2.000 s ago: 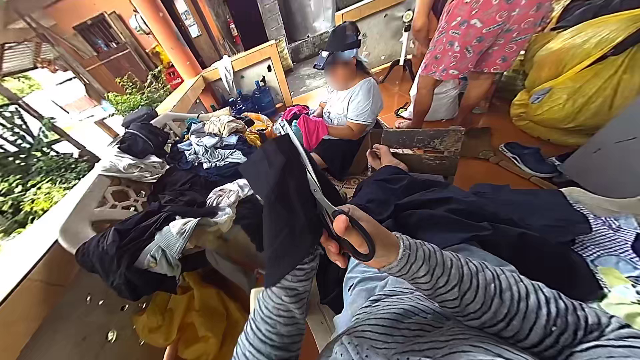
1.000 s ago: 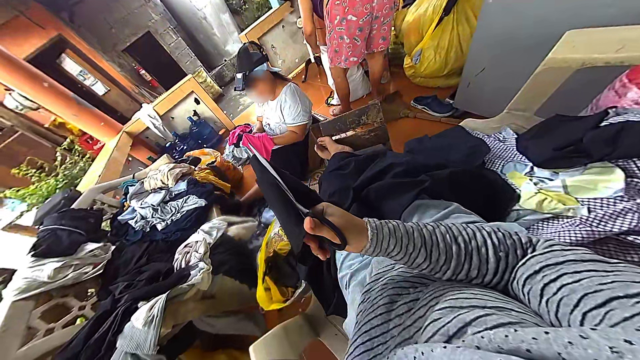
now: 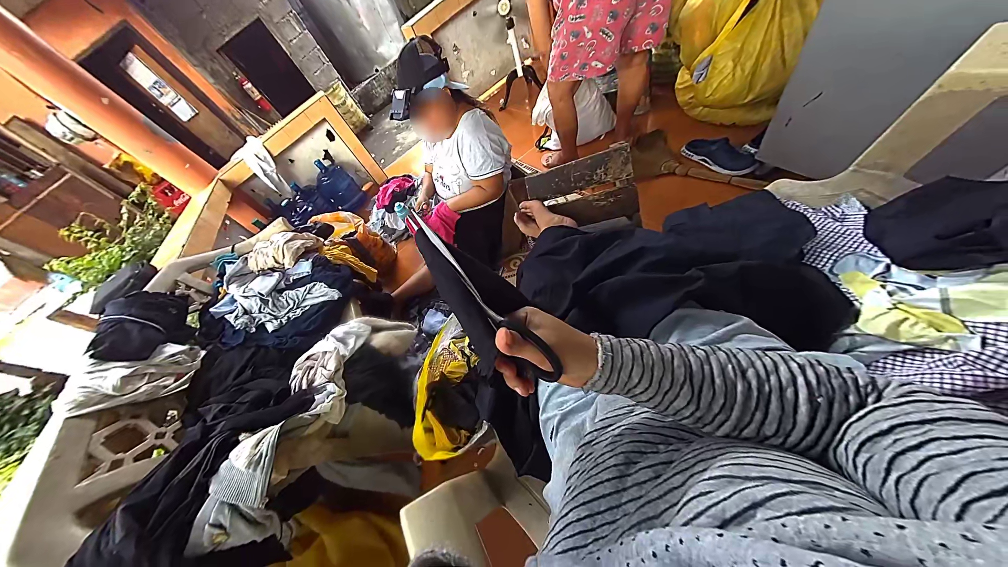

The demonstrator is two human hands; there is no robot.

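My right hand (image 3: 547,350) is closed around the black handles of a long pair of scissors (image 3: 465,272), whose blades point up and to the left. Black cloth (image 3: 472,291) lies along the blades and hangs below my hand. Whether the blades are cutting into it cannot be told. My left hand is out of sight; only a scrap of grey at the bottom edge may be its sleeve. Dark fabric (image 3: 630,276) covers my lap and legs, to the right of the scissors.
Clothes (image 3: 276,291) are heaped on plastic chairs at the left. A seated person (image 3: 468,157) handles pink cloth ahead, and another person (image 3: 602,47) stands behind. A yellow bag (image 3: 441,409) is beside my legs. Checked cloth (image 3: 937,366) lies at the right, near a plastic chair (image 3: 890,134).
The view has swung to the right. My left sleeve, raised beside the black cloth two seconds ago, has dropped out of sight. The right hand still grips the scissors.
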